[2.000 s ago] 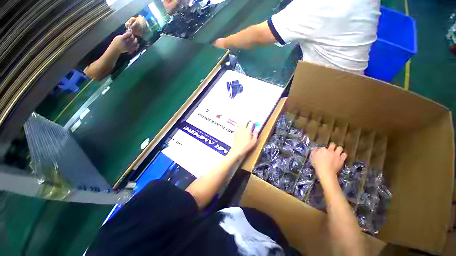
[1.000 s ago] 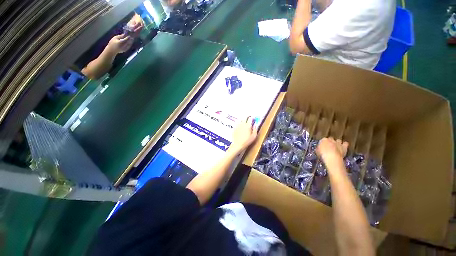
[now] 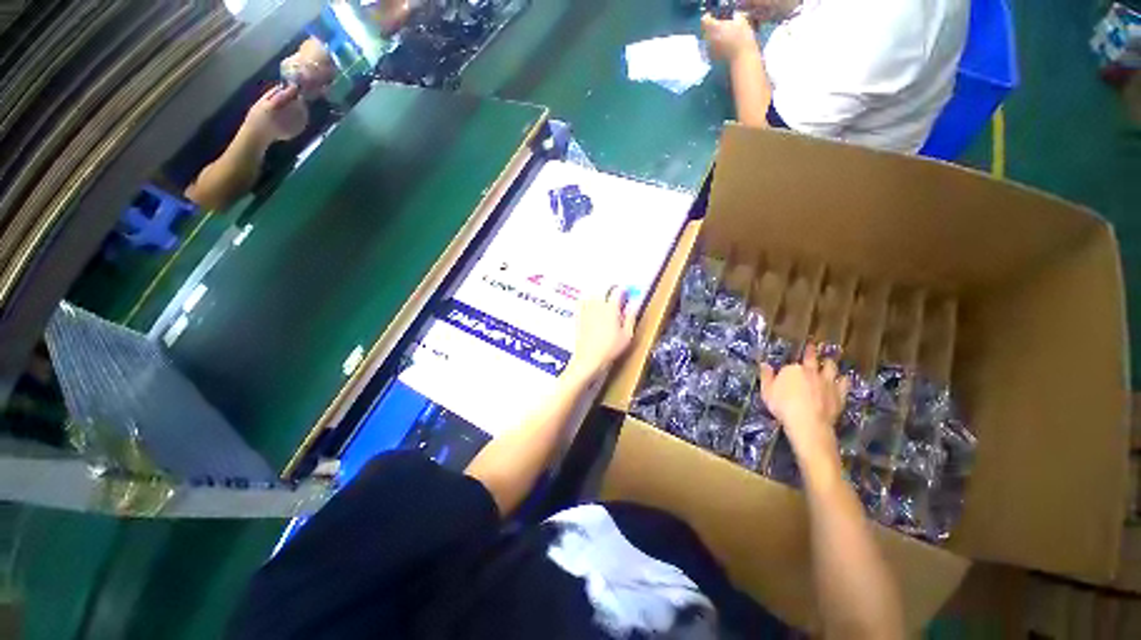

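Observation:
A large open carton (image 3: 1045, 375) stands at the right, with thin card dividers (image 3: 841, 308) forming cells. Dark bagged units (image 3: 701, 356) in shiny clear plastic fill many cells at the near and left side; several far cells show bare card. My right hand (image 3: 807, 394) is inside the carton on the bagged units near the middle, fingers bent; whether it grips one cannot be told. My left hand (image 3: 606, 333) rests on the white printed box (image 3: 526, 269) at its right edge, beside the carton wall; its fingers look slightly apart and nothing shows in them.
A green board (image 3: 363, 238) with a tan edge lies left of the printed box. Stacked cardboard sheets (image 3: 75, 150) stand at upper left. A person in a white shirt (image 3: 863, 69) sits beyond the carton, near a blue bin (image 3: 976, 81). Another person's hands (image 3: 282, 106) show at upper left.
My right hand moved right and curled, then came back left with its fingers spread over the units. My left hand stayed on the printed box. The white-shirted person's arm drew back.

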